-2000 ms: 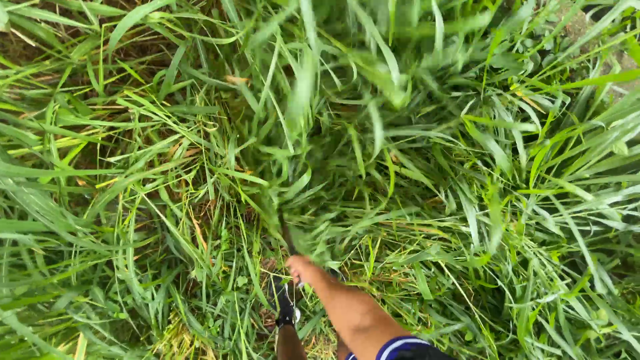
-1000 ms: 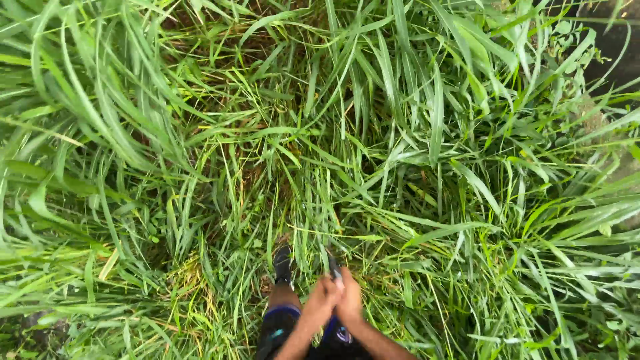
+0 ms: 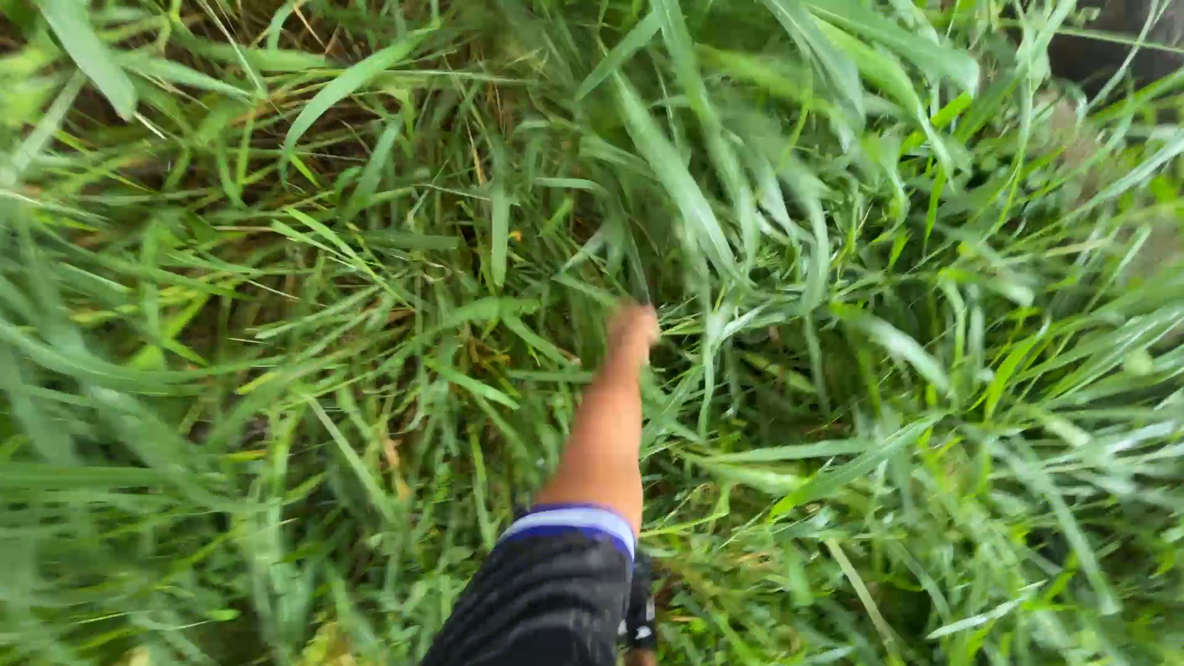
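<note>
My left hand (image 3: pixel 634 328) reaches in from the bottom of the view, past a black sleeve with a blue and white cuff (image 3: pixel 573 527). It is blurred and closed around the handle end of a thin tool (image 3: pixel 642 279), which points up into the long green grass (image 3: pixel 684 185). Blades of grass cover most of the tool, so its kind and full length cannot be told. Grass around and above the hand is bent and blurred. My right hand is out of view.
A dark shoe (image 3: pixel 640 610) shows beside the sleeve at the bottom. Dense grass surrounds it, with brown, dry stems (image 3: pixel 314 120) at the upper left. A dark surface (image 3: pixel 1119 46) lies behind the grass at the top right corner.
One second ago both hands were together low in the view, near the shoes. Now my left hand is stretched forward with the tool, and my right hand has left the view.
</note>
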